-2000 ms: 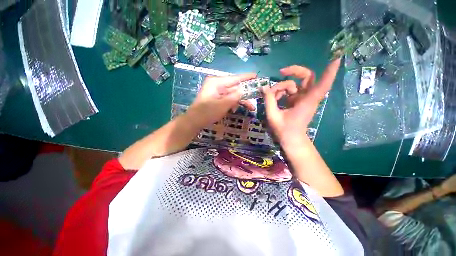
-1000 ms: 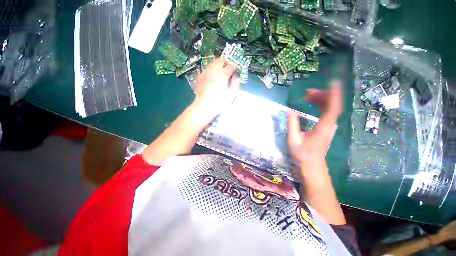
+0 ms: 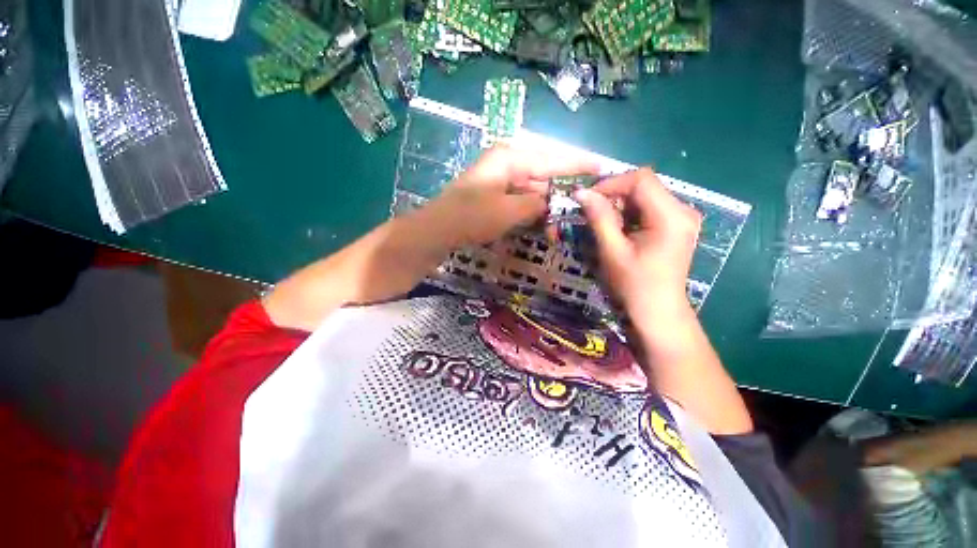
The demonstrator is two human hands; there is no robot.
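My left hand (image 3: 495,195) holds a small circuit board (image 3: 565,193) by its left side, above the adhesive sheet. My right hand (image 3: 646,228) is at the board's right side, thumb and finger closed together on or at it; whether it also pinches a small pad cannot be told. The adhesive sheet (image 3: 721,219) lies under both hands at the table edge, with rows of dark pieces on its near part. Another green board (image 3: 502,107) lies at the sheet's far edge, just beyond my left hand.
A pile of green boards (image 3: 632,27) lies beyond the sheet. Striped spare sheets (image 3: 134,118) and part of a white smartphone (image 3: 209,15) are at left. Bubble wrap (image 3: 820,280) with handled boards (image 3: 839,191) is at right. Another person's arm (image 3: 930,447) shows at lower right.
My left hand has come back from the pile to above the sheet with a board. My right hand has moved in from the right to meet it. The camera view has shifted.
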